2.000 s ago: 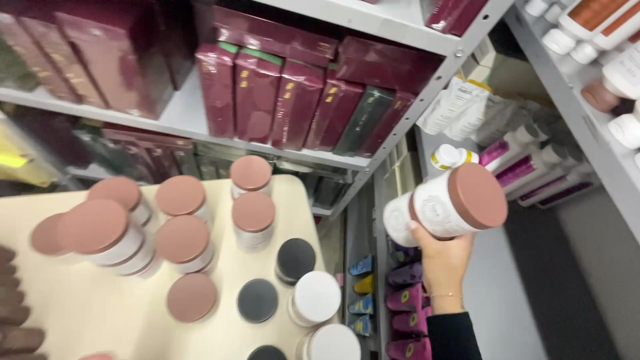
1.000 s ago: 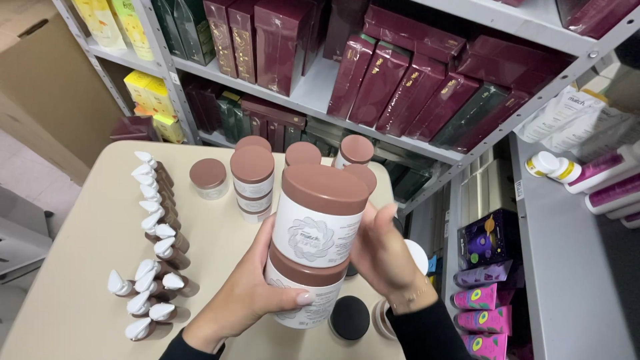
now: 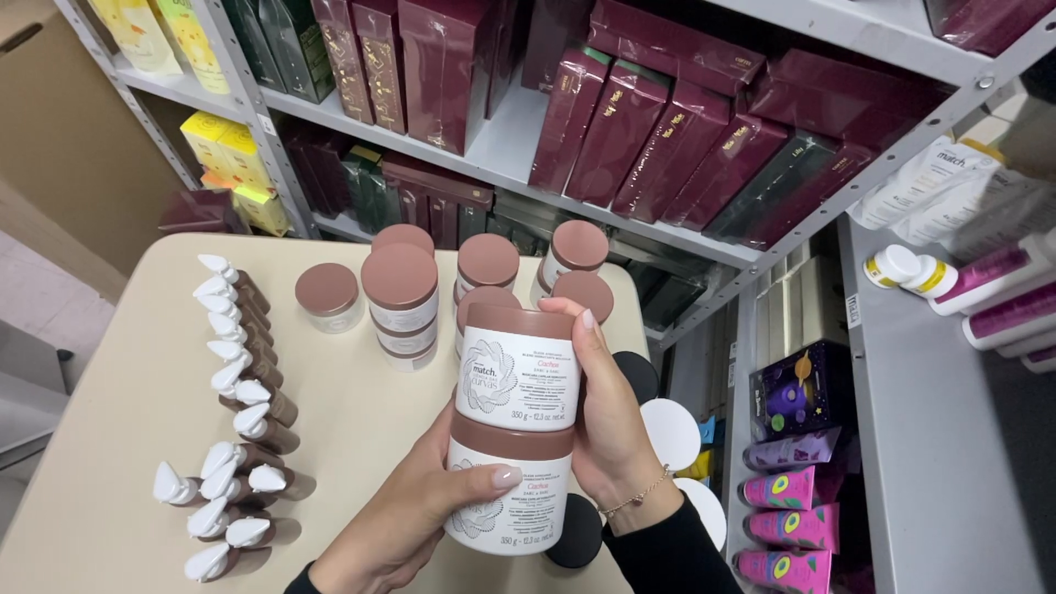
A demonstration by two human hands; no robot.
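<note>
Two white cosmetic jars with brown lids are held stacked, one on the other, above the beige table [image 3: 346, 429]. My left hand [image 3: 412, 503] grips the lower jar [image 3: 536, 495], its thumb across the front. My right hand [image 3: 606, 412] wraps the right side of the upper jar [image 3: 520, 371], with fingertips at its lid. Behind them stand more brown-lidded jars, some stacked, such as a stack [image 3: 400, 289] and a single jar [image 3: 327, 297]. Black-lidded [image 3: 576, 532] and white-lidded jars [image 3: 670, 435] are partly hidden beside my right hand and sleeve.
Brown bottles with white caps [image 3: 239, 355] form a row on the table's left. A metal shelf [image 3: 511, 132] with burgundy boxes [image 3: 627, 140] borders the far edge. On the right, a grey shelf [image 3: 932, 396] bears bottles, beside pink tubes [image 3: 788, 528].
Two seconds ago my right hand held jars out by the right shelf; they are now over the table in both hands. Since one second ago, my right hand has closed around the upper jar.
</note>
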